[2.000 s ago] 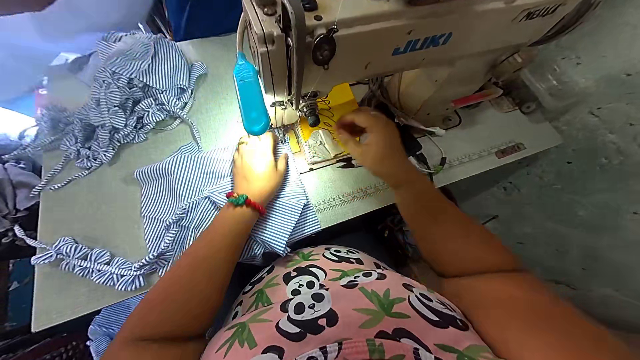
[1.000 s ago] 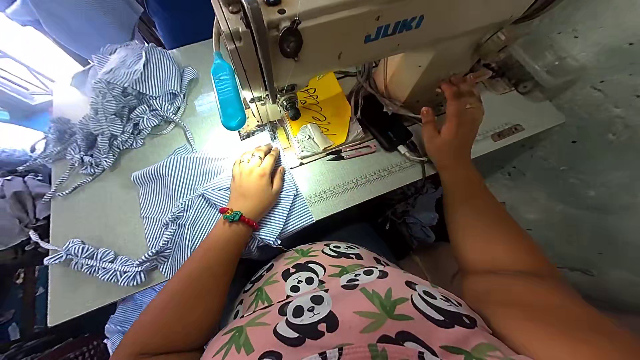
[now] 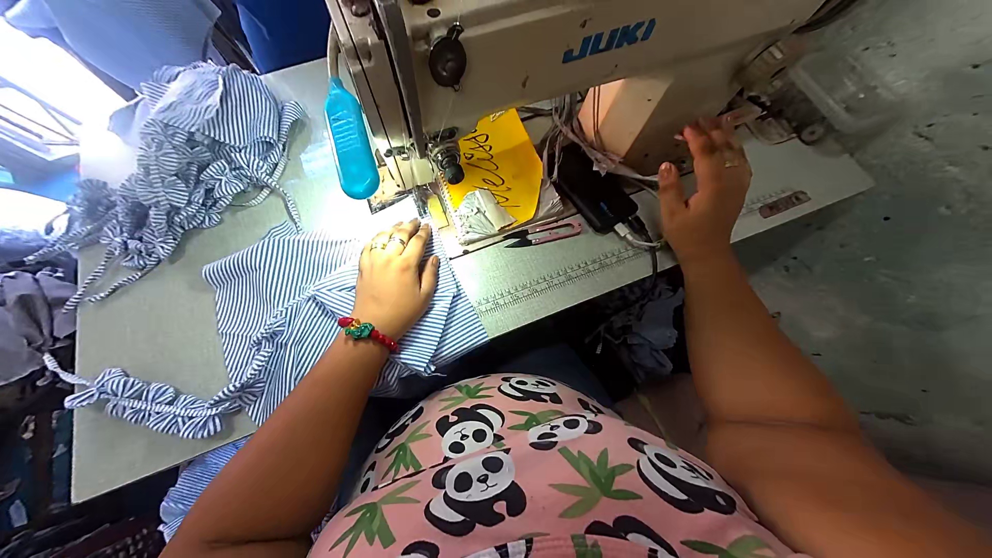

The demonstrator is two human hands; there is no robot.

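My left hand [image 3: 397, 273] lies flat on blue-and-white striped fabric [image 3: 271, 287], its fingertips just in front of the presser foot [image 3: 425, 203] of a Juki sewing machine [image 3: 535, 46]. The fabric is layered, with a gathered strip running left to a ruffled end [image 3: 155, 403]. My right hand [image 3: 709, 186] is raised beside the machine's pillar at the right, fingers spread, near a lever-like part; whether the fingertips touch it I cannot tell. Pink-handled thread snips [image 3: 546, 232] lie on the bed, right of the needle area.
A heap of gathered striped pieces [image 3: 186, 155] covers the table's back left. A blue lamp [image 3: 350, 139] hangs by the machine head. Right of the needle are a yellow card [image 3: 504, 167] with handwriting, a black device [image 3: 597, 190] with cables, and a printed ruler [image 3: 558, 279] along the front edge.
My right hand has moved from near the needle area to the machine's pillar at the right. My left hand has stayed on the striped fabric.
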